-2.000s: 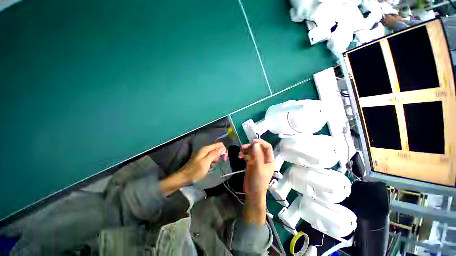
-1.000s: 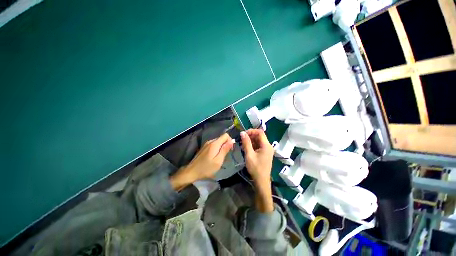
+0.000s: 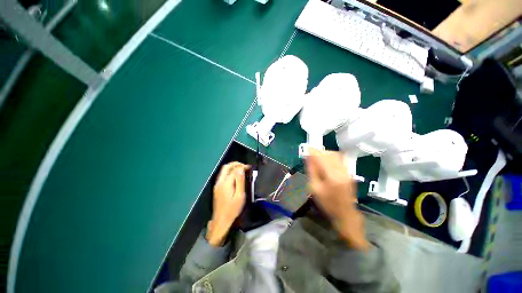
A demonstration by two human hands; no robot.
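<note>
Four white security cameras stand in a row on the green mat: the first (image 3: 283, 88), second (image 3: 331, 104), third (image 3: 376, 127) and fourth (image 3: 426, 155). My left hand (image 3: 229, 191) has curled fingers beside a thin black pigtail (image 3: 258, 153) hanging from the first camera's bracket and a white lead (image 3: 253, 186); whether it grips either is unclear. My right hand (image 3: 329, 180) is blurred, below the second camera's bracket, its fingertips unclear. Another white lead (image 3: 281, 186) lies between my hands, over my lap.
A white keyboard (image 3: 366, 40) lies behind the cameras, with a monitor (image 3: 466, 26) beyond. A yellow tape roll (image 3: 430, 209), white mouse (image 3: 460, 218) and white label strip (image 3: 485, 197) lie right. A black printer (image 3: 486, 109) stands at the right; green conveyor (image 3: 131, 131) curves left.
The view has turned and shifted toward the right of the bench. My hands, close together before, are now apart, with my right hand nearer the second camera's bracket.
</note>
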